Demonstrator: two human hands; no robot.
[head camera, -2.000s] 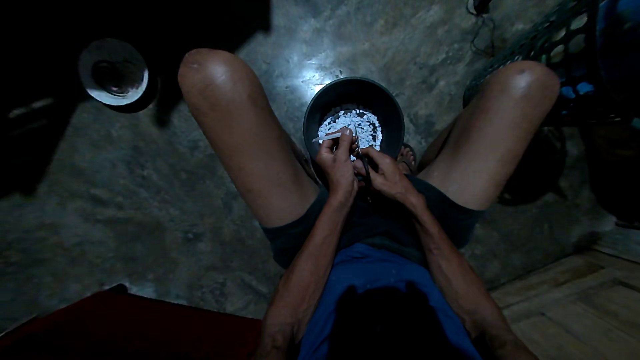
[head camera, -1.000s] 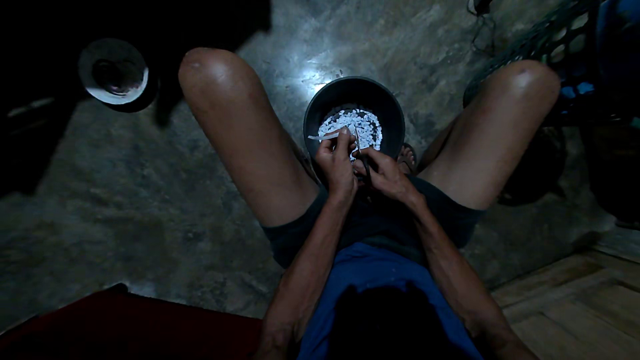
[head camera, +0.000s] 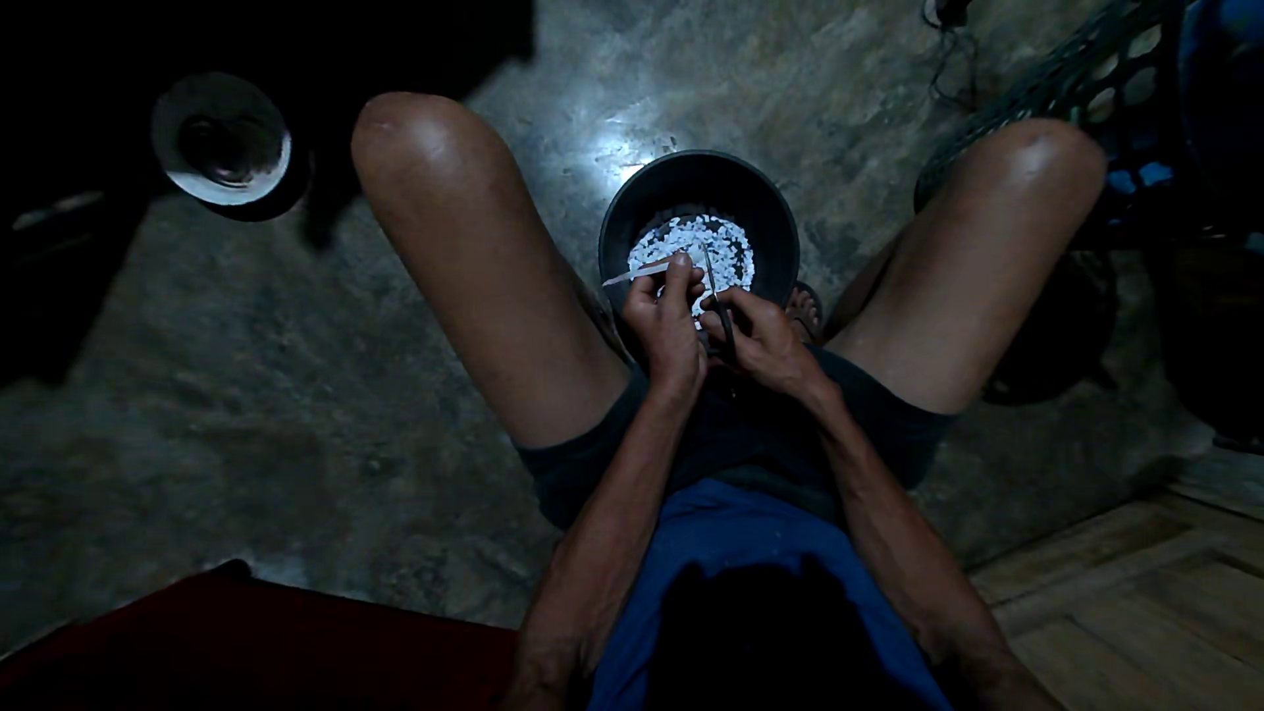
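Between my knees stands a dark round bucket (head camera: 698, 168) holding many small white pieces (head camera: 731, 242). My left hand (head camera: 671, 321) is over its near rim and pinches a thin white strip (head camera: 632, 274), whose free end points left. Close to its right, my right hand (head camera: 758, 336) grips dark-handled scissors (head camera: 724, 318); their blades point away from me, beside the left fingertips. The material of the strip and pieces cannot be told.
A pale round dish (head camera: 183, 118) with something dark in it lies at the upper left. A plastic lattice basket (head camera: 1071, 74) stands at the upper right, near a thin cable (head camera: 953, 94). Dark red material (head camera: 296, 642) is at the lower left, wooden panelling (head camera: 1136, 583) at the lower right.
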